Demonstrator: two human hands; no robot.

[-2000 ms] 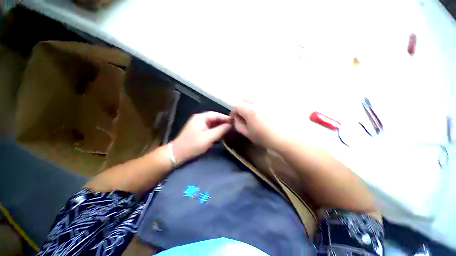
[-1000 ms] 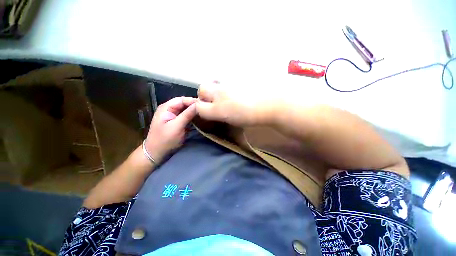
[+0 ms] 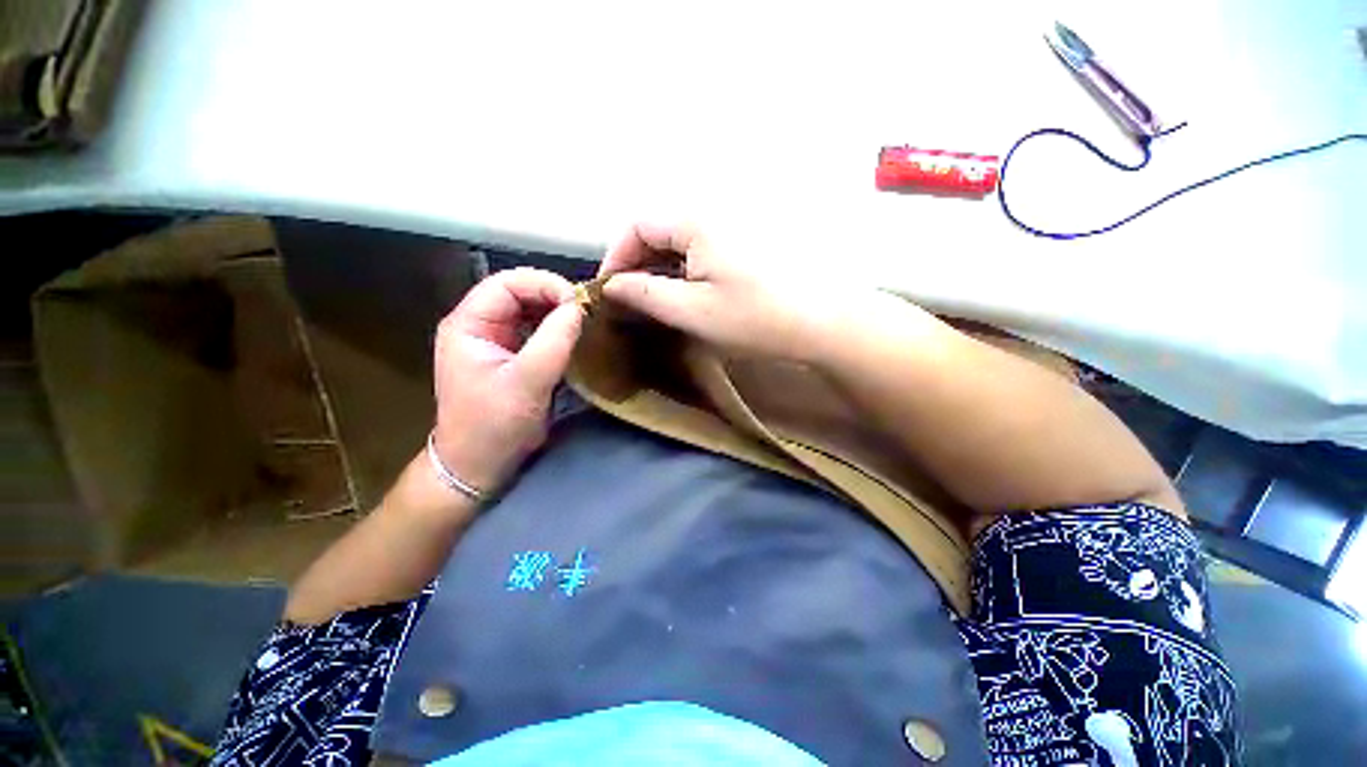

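Observation:
A brown bag piece (image 3: 840,412) lies over the lap, its open layers and pale tan edge running from the hands down to the right forearm. Its small tan corner tip (image 3: 586,295) shows between the fingertips of both hands. My left hand (image 3: 502,360) pinches the tip from the left with thumb and finger. My right hand (image 3: 690,292) pinches it from the right, its forearm crossing over the bag piece. The part of the bag under the right hand is hidden.
On the white table (image 3: 495,120) lie thread snips (image 3: 1106,87) on a dark cord (image 3: 1154,211), beside a red finger-length item (image 3: 937,171). Flat brown pieces (image 3: 57,68) are stacked at the far left. A large cardboard box (image 3: 180,405) stands below the table at left.
The view has shifted, so the tabletop things sit differently in it. The hands have parted slightly, and the tan corner tip now shows between the fingertips.

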